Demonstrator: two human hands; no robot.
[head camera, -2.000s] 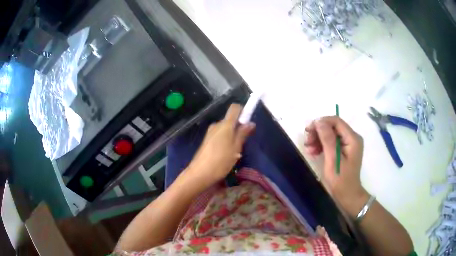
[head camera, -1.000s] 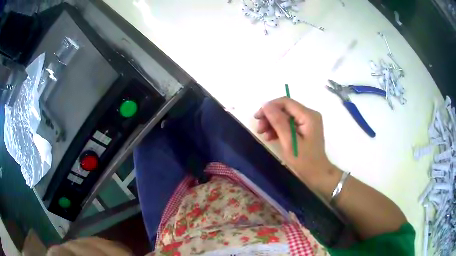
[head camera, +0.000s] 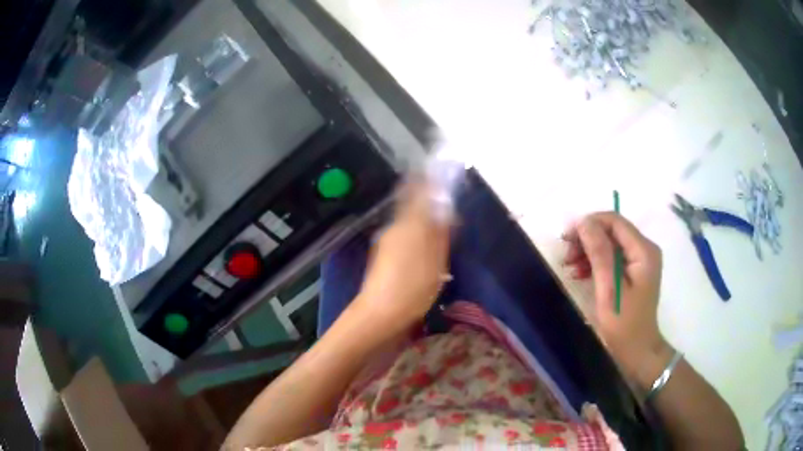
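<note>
My left hand (head camera: 409, 251) is over my lap, between the machine and the table, blurred by motion. Its fingers are around a blurred whitish piece (head camera: 445, 181); its exact shape cannot be told. My right hand (head camera: 623, 273) rests at the table's near edge, fingers curled, with a thin green stick tool (head camera: 617, 264) held upright across the palm side. Blue-handled side cutters (head camera: 704, 236) lie open on the table to the right of my right hand.
The grey machine bed (head camera: 255, 106) at left carries crumpled plastic (head camera: 119, 176) and a panel with green buttons (head camera: 335, 182) and a red button (head camera: 242, 261). Small shafts (head camera: 607, 40) are heaped at the table's back, others (head camera: 762, 207) at right. White plastic parts (head camera: 790, 414) lie lower right. An open carton (head camera: 97, 410) stands lower left.
My left hand was low at the left edge a second ago; now it is back over my lap with a whitish piece. My right hand still holds the green stick. The view has shifted.
</note>
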